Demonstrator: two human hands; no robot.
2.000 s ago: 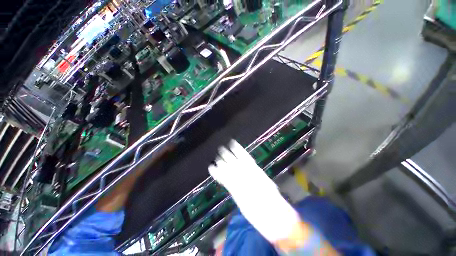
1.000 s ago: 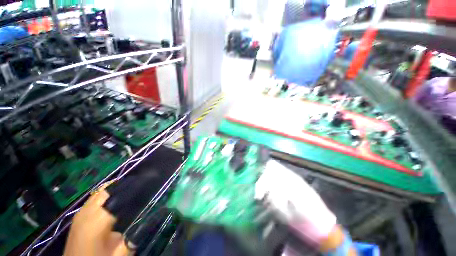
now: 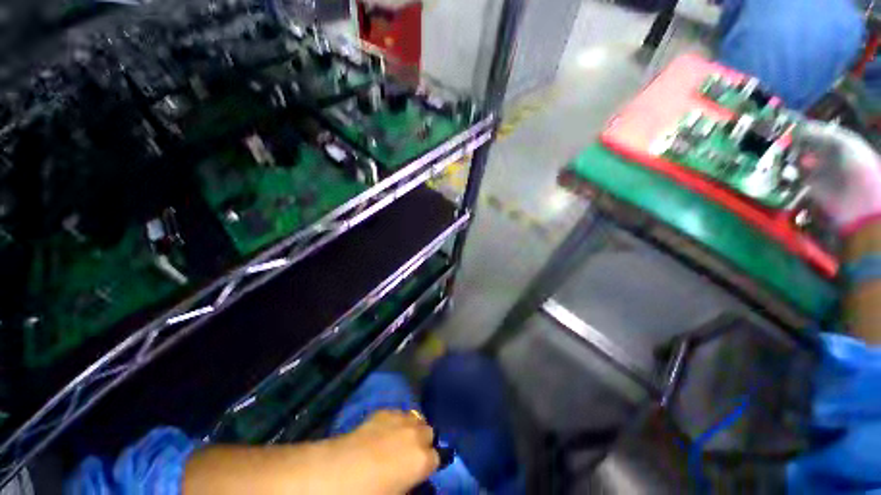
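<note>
A green circuit board (image 3: pixel 724 155), crowded with parts, lies at the red mat (image 3: pixel 649 111) on the green-topped bench (image 3: pixel 676 218). My right hand (image 3: pixel 838 179), in a white glove with a pink cuff, is at the board's right end near the picture's right edge and holds it there; its fingertips are blurred among the parts. My bare left hand (image 3: pixel 391 450) is low at the bottom centre, curled around a black object (image 3: pixel 442 452) that shows only in small part.
A wire rack (image 3: pixel 357 208) fills the left side, with many boards on its upper shelf and a plain black sheet below. Another board (image 3: pixel 734 92) lies farther back on the bench. A person in blue (image 3: pixel 792 48) stands behind it. Yellow-black tape marks the floor.
My right hand has carried the board from beside the rack to the bench at the right. My left hand has moved right and down, away from the rack's edge. The view has turned.
</note>
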